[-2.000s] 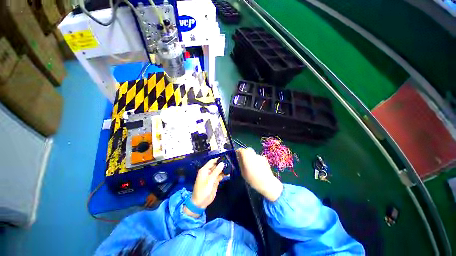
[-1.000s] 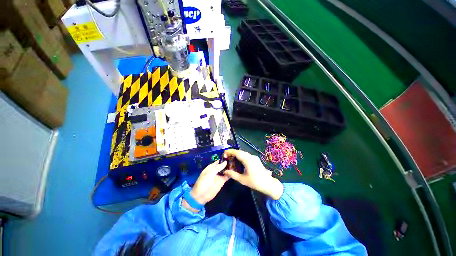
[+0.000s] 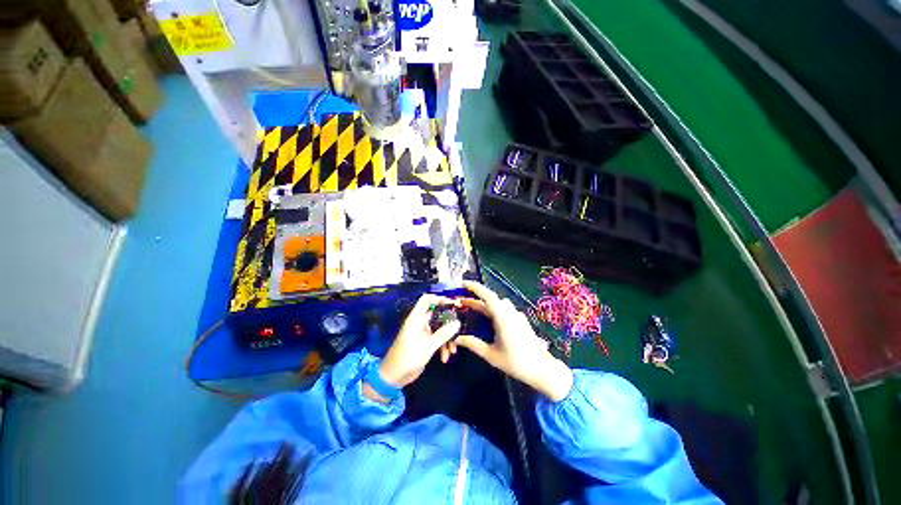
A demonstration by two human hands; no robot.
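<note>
A small dark workpiece (image 3: 445,317) is held between my two hands, just in front of the machine's blue front panel. My left hand (image 3: 417,340) grips it from the left with thumb and fingers. My right hand (image 3: 502,338) holds it from the right, its fingers bent over the top. The fingers hide much of the workpiece. The black fixture nest (image 3: 419,262) sits at the right end of the pale sliding plate (image 3: 370,242), just beyond my hands. The orange block (image 3: 303,263) lies at the plate's left end.
The silver press head (image 3: 377,89) stands above the plate's rear. A pressure gauge (image 3: 335,323) is on the front panel. To the right are a pink wire pile (image 3: 573,304), loose small parts (image 3: 656,341), black compartment trays (image 3: 593,229) and a metal rail (image 3: 726,212). Cartons (image 3: 84,138) stand at left.
My right hand has come in to meet my left, and both now hold the workpiece. The machine and trays have shifted up and right in the view. The tray contents look the same.
</note>
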